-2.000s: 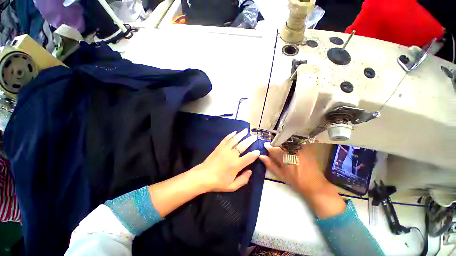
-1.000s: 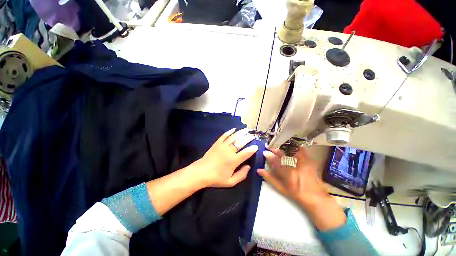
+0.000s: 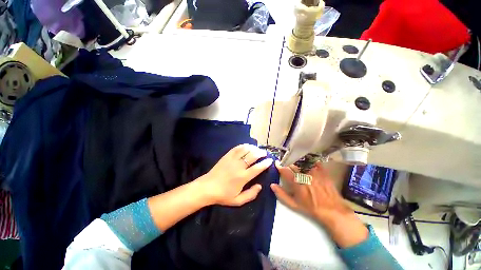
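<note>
A large navy garment (image 3: pixel 126 137) with a black inner side lies on the white table, left of the cream sewing machine head (image 3: pixel 316 111). Its narrow navy edge (image 3: pixel 268 211) runs up to the presser foot (image 3: pixel 275 153). My left hand (image 3: pixel 237 176) lies flat on the cloth, fingertips at the edge beside the foot, thumb apart. My right hand (image 3: pixel 311 192) is right of the edge, partly under the machine head, its fingertips at the cloth edge near the foot. The needle is too small to make out.
A lit smartphone (image 3: pixel 370 185) lies under the machine arm, with a black clamp-like part (image 3: pixel 411 224) to its right. A thread guide (image 3: pixel 440 66) stands on the arm. Red cloth (image 3: pixel 416 26) is behind. A neighbouring machine's wheel (image 3: pixel 15 83) is at left, above red-and-white stripes (image 3: pixel 7 215).
The view has shifted slightly. The navy edge has slid a little at the foot, and my hands remain beside it in nearly the same pose.
</note>
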